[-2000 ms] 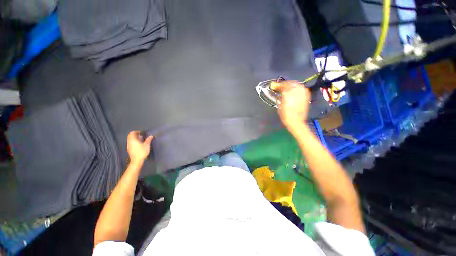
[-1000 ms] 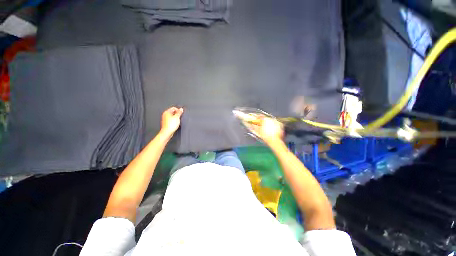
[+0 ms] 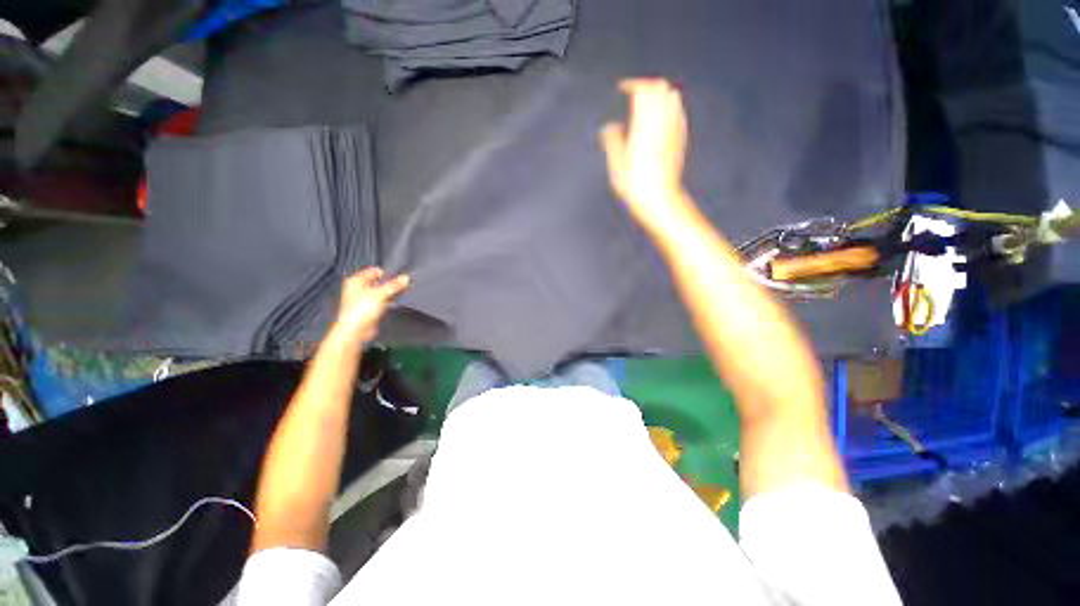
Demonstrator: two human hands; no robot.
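Observation:
A dark grey garment piece (image 3: 527, 255) lies skewed and partly raised on the grey table cover, with a pale diagonal edge and one corner over the near table edge. My left hand (image 3: 370, 298) is at its left edge; whether the fingers grip the cloth is unclear. My right hand (image 3: 649, 136) is over the grey cloth farther out, thumb and fingers apart, with nothing seen in it. The steam iron (image 3: 817, 260), silver with an orange-brown handle, rests on the table to the right, untouched.
A neat grey stack (image 3: 243, 231) with layered edges lies at left. A looser folded pile (image 3: 468, 42) is at the far side. A yellow hose (image 3: 876, 218) and white patch (image 3: 936, 278) are beside the iron. Blue crates (image 3: 930, 403) stand at right, a black cloth heap (image 3: 154, 462) at lower left.
My right hand has let go of the iron, now on the table at right, and moved to the far side. The piece, flat earlier, is now skewed and partly raised.

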